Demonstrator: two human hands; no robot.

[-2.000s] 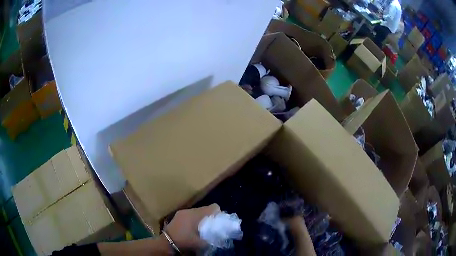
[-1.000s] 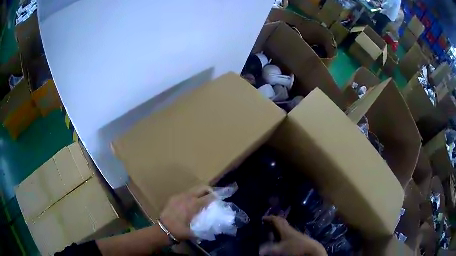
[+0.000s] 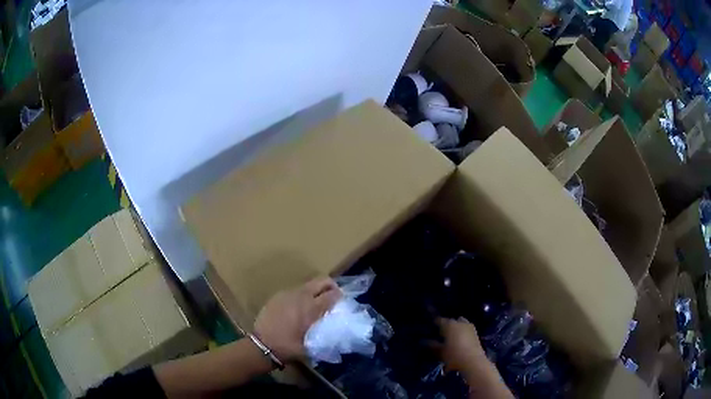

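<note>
A large open carton (image 3: 561, 257) with raised flaps stands in front of me, filled with black plastic housings (image 3: 466, 280), some in clear plastic bags (image 3: 518, 343). My left hand (image 3: 292, 318), with a bracelet at the wrist, holds a bunched wad of white, cloudy bags (image 3: 340, 331) over the carton's near left side. My right hand (image 3: 461, 343) reaches into the carton among the black parts. Its fingertips are dark and blurred, so I cannot tell whether it grips a part.
A white panel (image 3: 234, 70) rises behind the carton. A closed carton (image 3: 109, 300) stands on the green floor at left. A neighbouring carton of white and black units (image 3: 444, 113) is behind, and another open carton (image 3: 616, 195) is at right. Many cartons stand farther off.
The view has shifted slightly. My right hand has moved a little up and right, deeper among the black parts. A round glossy housing now shows beside it. My left hand still holds the bags.
</note>
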